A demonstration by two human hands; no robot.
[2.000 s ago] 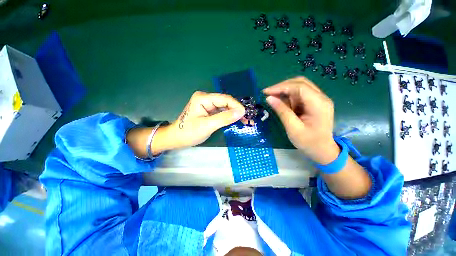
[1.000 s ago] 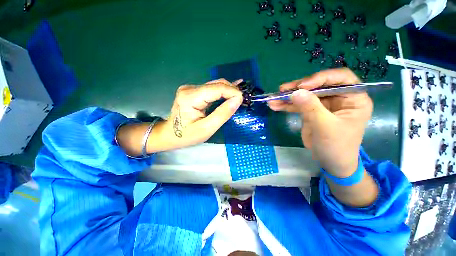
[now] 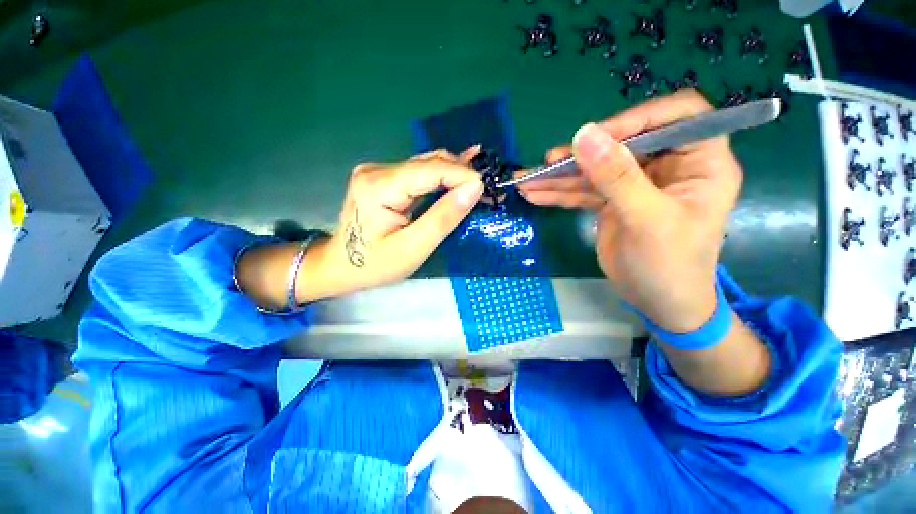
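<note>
A small black assembly (image 3: 491, 179) is held up above the blue perforated strip (image 3: 510, 313). My left hand (image 3: 402, 213) pinches its left side between thumb and fingertips. My right hand (image 3: 658, 206) holds silver tweezers (image 3: 693, 130) like a pen, and their tip touches or nearly touches the right side of the assembly. The fingertips and tweezer tip hide part of the assembly.
Loose rows of black assemblies (image 3: 649, 27) lie on the green mat (image 3: 271, 90) at upper right. A white tray (image 3: 864, 291) with more assemblies is at right. A white box (image 3: 50, 221) and dark blue pad (image 3: 100, 141) are at left. A white padded bar (image 3: 387, 326) runs along the bench edge.
Two seconds ago my right hand had no visible tweezers. It then brought tweezers to the assembly. Since one second ago the tweezers tilt more steeply; my left hand keeps its pinch. The view has shifted slightly.
</note>
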